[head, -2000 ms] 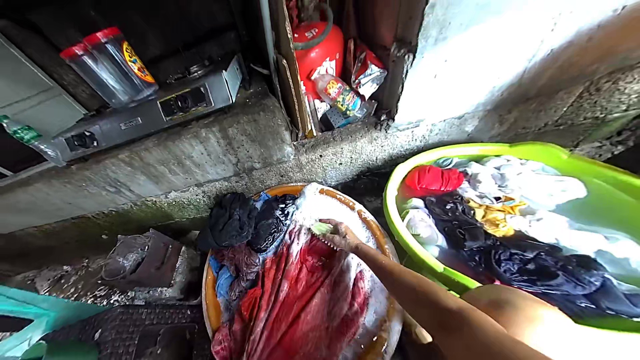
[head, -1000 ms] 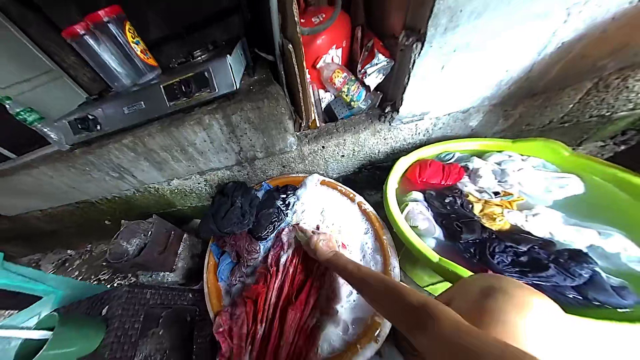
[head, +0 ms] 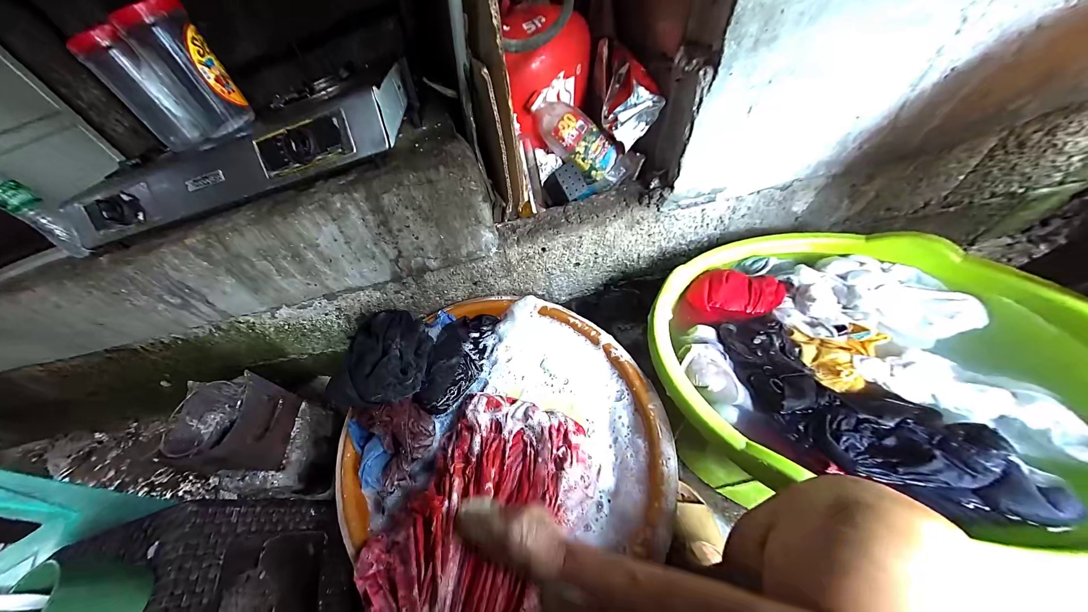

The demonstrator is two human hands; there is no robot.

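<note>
A basin with an orange-brown rim (head: pixel 650 408) holds suds and wet clothes. Red pleated cloth (head: pixel 510 450), streaked with foam, lies across its front. Over the lower part of this cloth is my right hand (head: pixel 518 535), blurred by motion; whether its fingers grip anything is unclear. Black cloth (head: pixel 387 361) is bunched at the basin's upper left, with blue cloth (head: pixel 371 455) and maroon cloth (head: pixel 404 429) below it. White foam (head: pixel 561 357) fills the upper right. My left hand is not in view.
A large lime-green tub (head: pixel 680 374) at right holds water, white garments (head: pixel 884 297), dark cloth (head: pixel 901 442), yellow cloth (head: pixel 837 357) and red cloth (head: pixel 735 295). My bare knee (head: pixel 833 527) is beside it. Behind are a concrete ledge (head: pixel 357 229), gas stove (head: pixel 229 170) and red gas cylinder (head: pixel 544 59).
My right hand has moved from the upper part of the red cloth down toward the near side. The cloth, spread flatter two seconds ago, now lies gathered in long folds.
</note>
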